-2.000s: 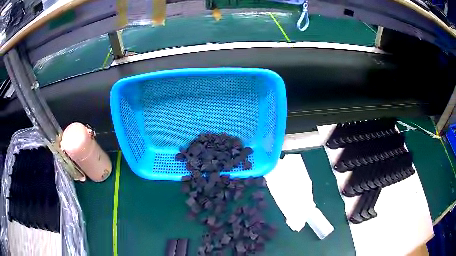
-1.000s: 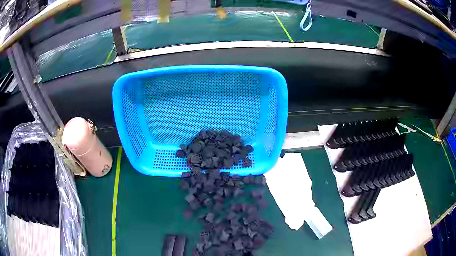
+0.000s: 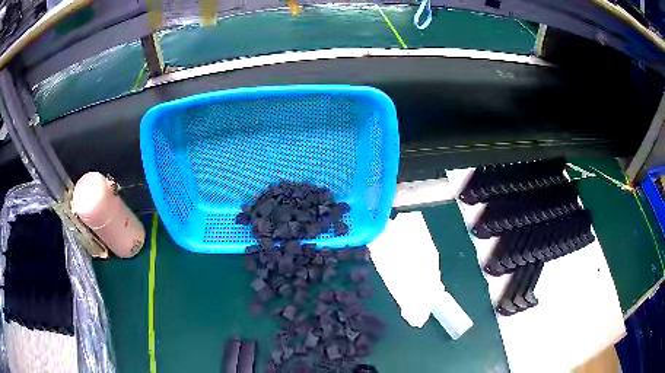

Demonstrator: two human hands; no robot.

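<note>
Neither of my hands is in view. A bright blue perforated basket (image 3: 270,91) is tipped toward me, and small black pieces (image 3: 295,211) spill from it onto the green bench. Two long black parts (image 3: 240,355) lie side by side at the bottom edge, left of the loose pile. A small dark rounded thing at the bottom edge, at the pile's foot, is cut off and unclear. A white cloth (image 3: 405,266) lies right of the basket, with a translucent white bottle (image 3: 452,316) at its lower end. Black finished parts (image 3: 539,240) lie in slanted rows on a white sheet (image 3: 561,320).
A plastic-lined box (image 3: 89,309) with black parts stands at the left. A pink bottle (image 3: 109,215) leans by the metal post (image 3: 33,138). A raised shelf crosses the top. A blue tray (image 3: 658,193) shows at the far right edge.
The whole view has shifted, so the bench things appear farther left and slightly higher. A small dark rounded thing now shows at the bottom edge by the pile.
</note>
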